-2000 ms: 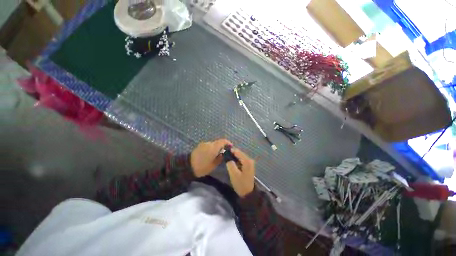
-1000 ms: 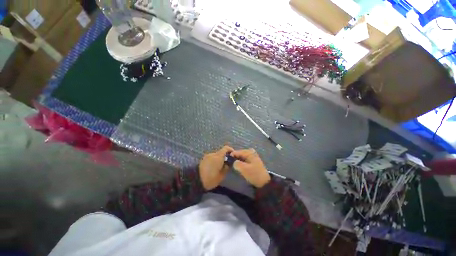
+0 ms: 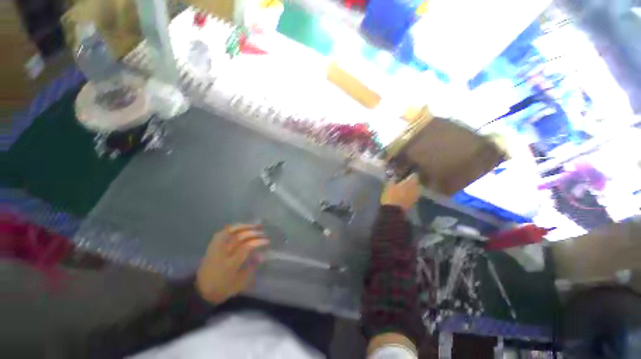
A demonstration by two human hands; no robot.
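The view is blurred. My left hand [image 3: 232,261] is over the front of the grey mat [image 3: 183,203], fingers curled at the left end of a white cable assembly [image 3: 302,261]; whether it grips the cable is unclear. My right hand [image 3: 401,192] reaches to the carton's [image 3: 450,154] front left edge, beside small dark parts; its fingertips are hard to see. Another white cable assembly [image 3: 299,205] lies on the mat, with a bunched end at its upper left. Short black leads [image 3: 337,209] lie right of it.
A pile of cable assemblies [image 3: 450,270] lies right of my right forearm, near a red object [image 3: 516,237]. Red wired parts [image 3: 351,137] lie on the white area behind the mat. A white roll [image 3: 116,104] carrying a clear bottle [image 3: 98,56] stands at the back left.
My hands have parted; before, they were together around a small dark piece. My right hand has moved away to the carton, my left slightly leftward. The camera view has shifted and blurred.
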